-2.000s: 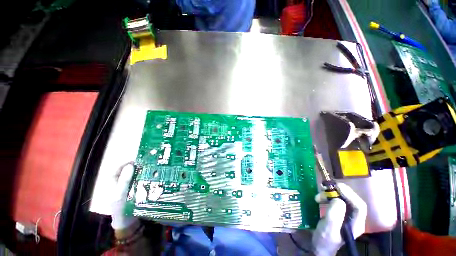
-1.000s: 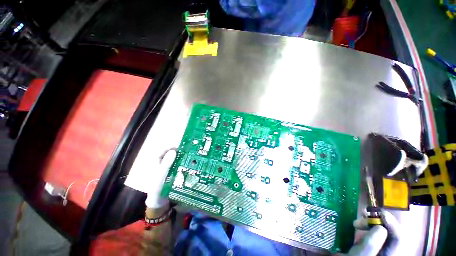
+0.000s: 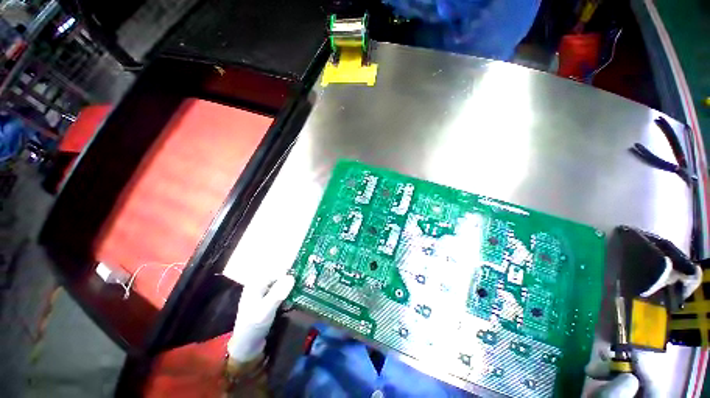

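A large green circuit board (image 3: 436,272) lies solder side up at the near part of the shiny metal plate (image 3: 412,116). My gloved left hand (image 3: 261,311) grips the board at its near left corner. My gloved right hand (image 3: 611,377), partly cut off by the bottom edge, holds the soldering iron (image 3: 620,330) upright beside the board's right edge, its tip off the board. The yellow sponge (image 3: 648,325) and the iron stand (image 3: 669,272) are just right of it. The solder reel (image 3: 348,35) stands on its yellow base at the far left corner.
Side cutters (image 3: 662,155) lie at the plate's far right. A black tray with a red-orange liner (image 3: 183,186) is at left, with a white connector and cord (image 3: 113,274) in it. A person in blue (image 3: 475,23) is across the plate. The yellow-and-black frame (image 3: 693,315) is cut off at right.
The view has swung left, so the board and plate show farther right and more of the left tray is in view. My left hand's fingers have closed on the board's corner. The iron stays in my right hand.
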